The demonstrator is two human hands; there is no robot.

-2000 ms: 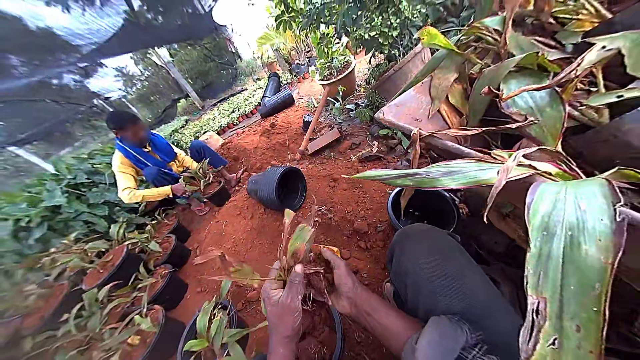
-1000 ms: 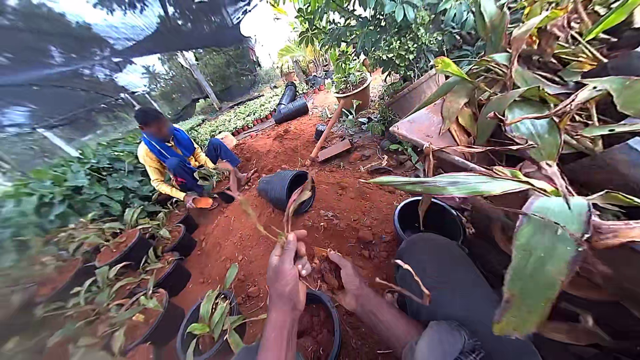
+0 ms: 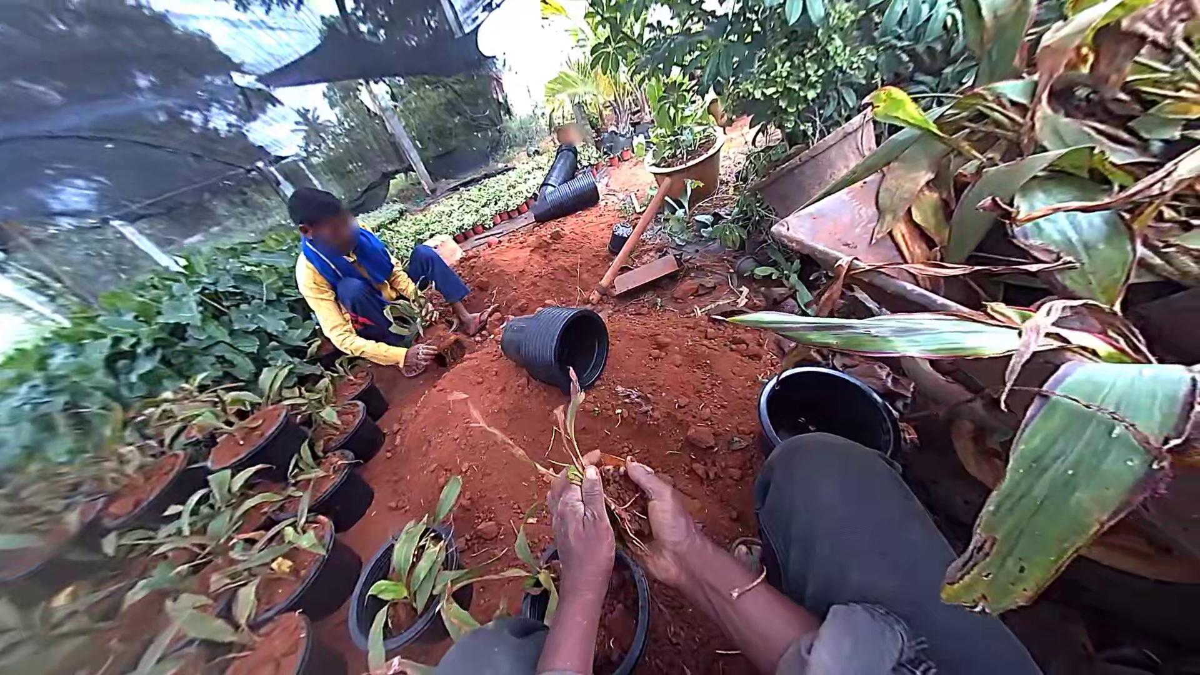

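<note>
My left hand (image 3: 581,516) grips the stem of a small plant (image 3: 570,431) with narrow, partly dry leaves, above a black plastic pot (image 3: 641,600) with soil in it. Close beside it, my right hand (image 3: 667,525) is curled round the plant's root clump (image 3: 626,497), with thin roots hanging between the two hands. Its palm side and some fingers are partly hidden. Left of the pot stands another black pot (image 3: 361,600) with a leafy plant.
Stacked black pots (image 3: 534,347) lie on red soil (image 3: 675,412). An empty-looking black pot (image 3: 830,375) stands by my knee. A hoe (image 3: 637,239) lies beyond. A person (image 3: 352,281) sits left, behind rows of potted plants (image 3: 253,441). Large-leaved plants (image 3: 1078,478) crowd the right.
The dry, curled leaf strip seen near my right hand one second ago is gone from there. The other person's hands have moved lower, with a soil clump now at them.
</note>
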